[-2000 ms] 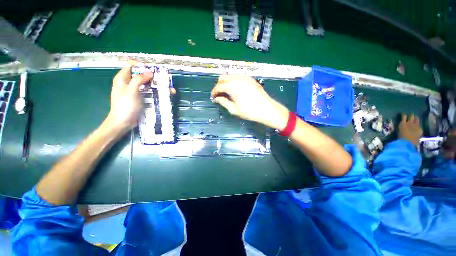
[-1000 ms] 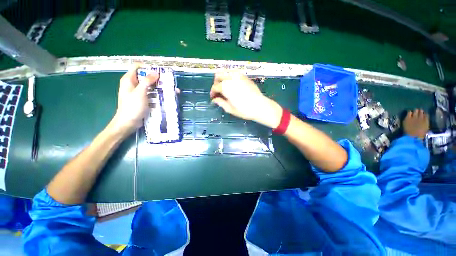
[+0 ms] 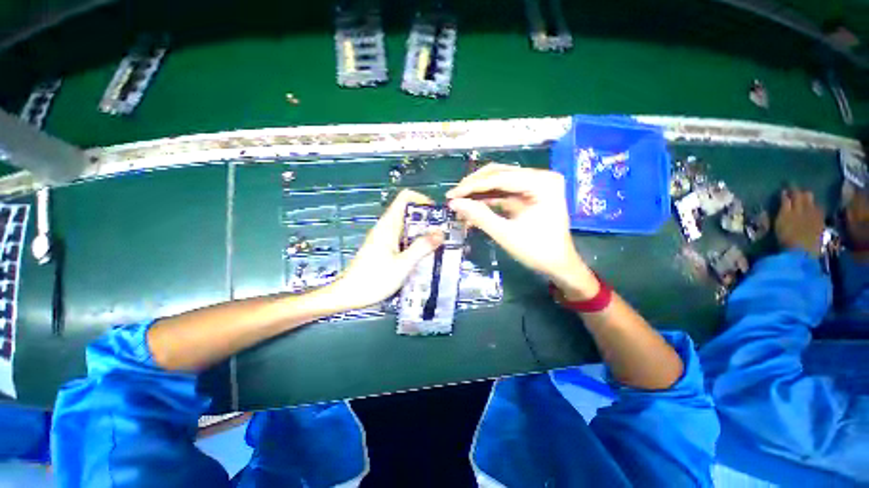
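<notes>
A hand-length silver-grey unit (image 3: 426, 286) with a dark central strip is held upright in the picture, in front of me. My left hand (image 3: 393, 253) grips its upper left side, the thumb across its face. My right hand (image 3: 519, 219) is at the unit's upper right corner with thumb and forefinger pinched together. Any small part between these fingertips is too small to tell. A clear gridded tray or mat (image 3: 338, 212) lies under and left of the hands, with small loose parts (image 3: 298, 246) on it.
An open blue bin (image 3: 619, 181) with small silvery pieces stands right of my right hand. A heap of metal parts (image 3: 710, 210) and another person's hand (image 3: 798, 221) are further right. Similar units (image 3: 429, 59) lie on the green belt beyond the whitish rail (image 3: 314, 139). A thin dark tool (image 3: 58, 286) lies far left.
My left hand has moved the unit right and towards me, off the left part of the gridded area. My right hand has come to the unit's upper end. The view has shifted slightly.
</notes>
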